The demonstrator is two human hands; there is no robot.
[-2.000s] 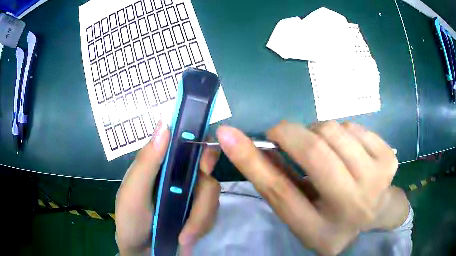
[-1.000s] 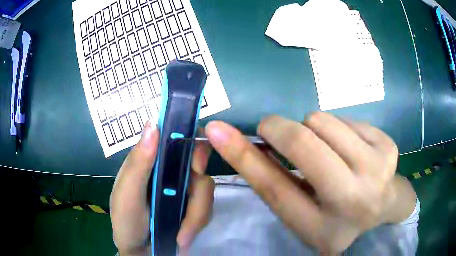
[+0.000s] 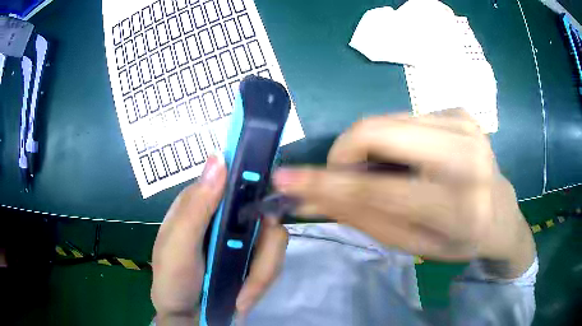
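Note:
A blue 3D printing pen [image 3: 260, 134] with a black body, cyan side panels and two cyan oval buttons stands nearly upright in the picture. My left hand [image 3: 185, 248] is closed around its lower part, thumb on the left edge and fingers on the right. My right hand [image 3: 421, 184] is blurred and lies just right of the pen, its fingertips close to the strip between the buttons. A small blurred dark grey shape [image 3: 279, 205] shows at these fingertips. Whether it is the slim tool or something else cannot be told, nor whether the hand grips it.
The printed label sheet [image 3: 191, 63] lies behind the pen. A crumpled white paper [image 3: 408, 32] lies on a small printed paper [image 3: 421, 95] at the right. Waiting pens with pale panels [image 3: 32, 108] lie at far left, a blue pen [image 3: 572, 41] at far right. A grey block [image 3: 16, 37] stands upper left.
The slim metal tool that was seen crossing the pen is no longer clearly visible. My right hand has turned and its fingers have curled. The pen and my left hand have shifted slightly right.

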